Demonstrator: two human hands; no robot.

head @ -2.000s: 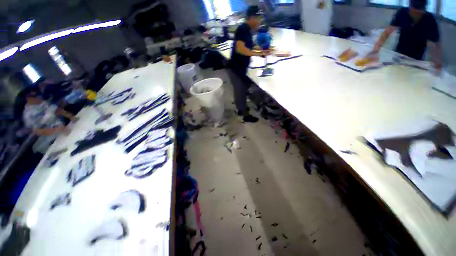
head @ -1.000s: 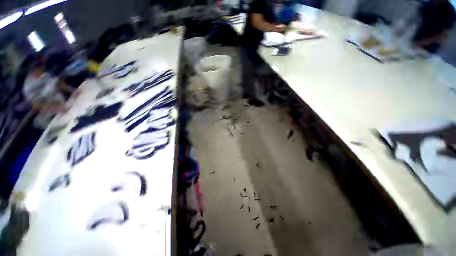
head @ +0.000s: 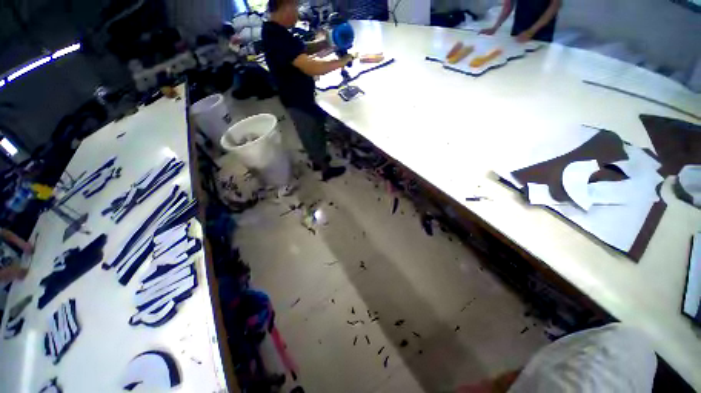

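Neither of my hands shows. A pale, rounded, sleeve-like shape [head: 588,364] fills the bottom right edge, with a blurred reddish-brown patch at its left that may be part of an arm. On the right table [head: 430,123] lies a fabric lay under a white paper marker [head: 619,219], with dark brown areas and a curved white piece [head: 578,184] on it. Dark brown fabric [head: 676,142] lies behind it. A pale rounded object [head: 689,184] is cut by the right edge.
The left table [head: 196,330] holds dark-edged strips [head: 165,284] and a curved cut piece [head: 154,372]. White bins [head: 257,150] stand in the scrap-littered aisle [head: 323,261]. A person [head: 296,77] handles a blue-topped cutting machine [head: 343,37]. Another person [head: 534,19] stands behind yellow-orange blocks [head: 486,57].
The view has swung right and is sharper. More of the right table and its lay shows, the left table has shifted left, and the pale sleeve-like shape has come further in at the bottom right.
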